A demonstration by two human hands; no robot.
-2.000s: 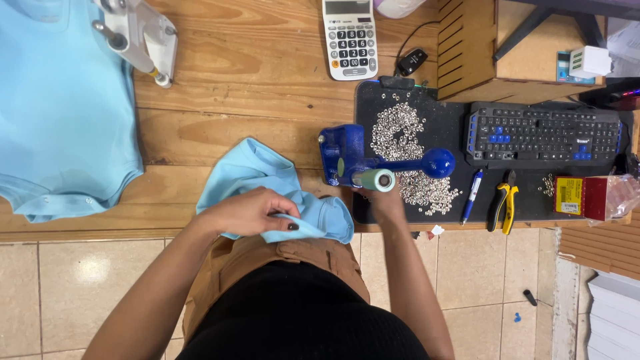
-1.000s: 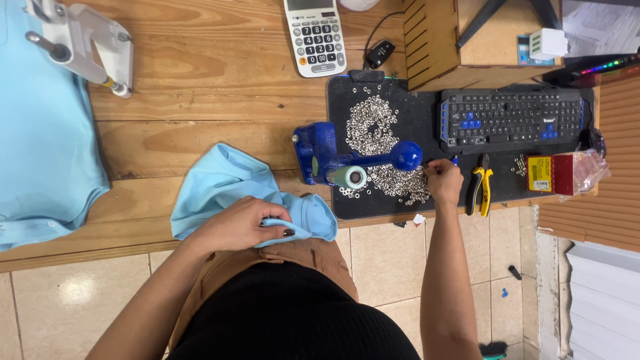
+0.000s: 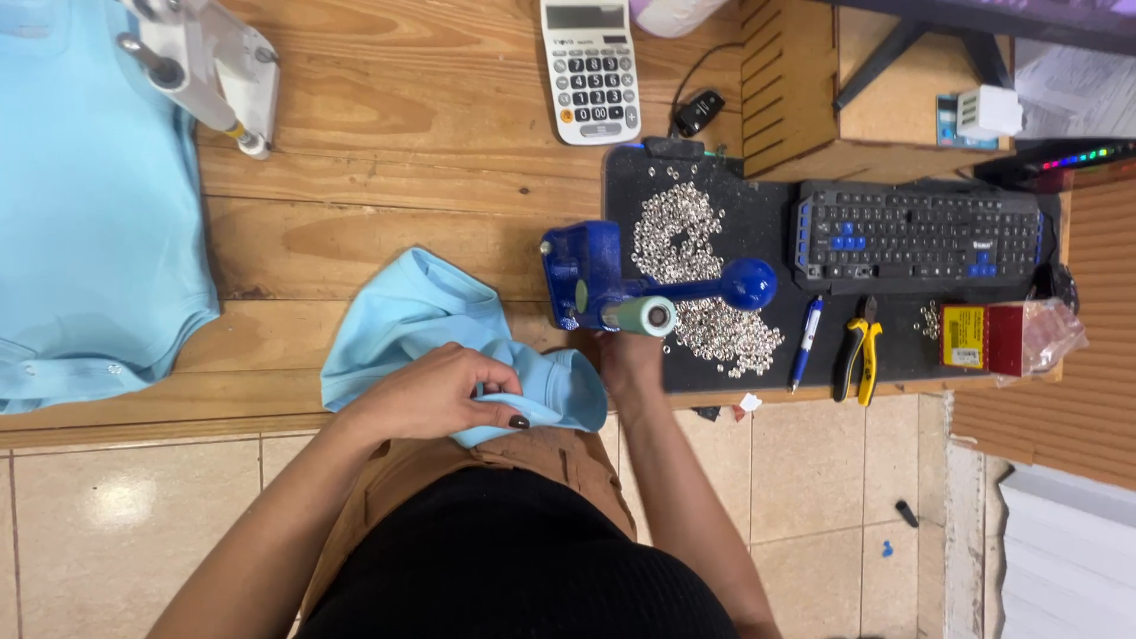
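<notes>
My left hand (image 3: 444, 390) pinches the edge of a light blue garment (image 3: 426, 311), which lies bunched at the table's front edge and over my lap. Just right of the cloth stands a blue hand press (image 3: 586, 271) with a ball-ended lever and a pale green cylinder. My right hand (image 3: 632, 359) is at the base of the press, under the cylinder; its fingertips are largely hidden, so I cannot tell what they hold. Beside the press, many small metal snap rings (image 3: 679, 235) are spread on a black mat (image 3: 763, 346).
A second light blue bodysuit (image 3: 98, 222) and a white press (image 3: 204, 80) are at left. Behind are a calculator (image 3: 593, 80), a car key (image 3: 698, 113) and a wooden box (image 3: 799, 89). To the right are a keyboard (image 3: 919, 235), a pen (image 3: 806, 344), pliers (image 3: 858, 353) and a red box (image 3: 981, 337).
My right hand has moved left from the right edge of the ring pile to the base of the blue press. My left hand stays on the garment edge.
</notes>
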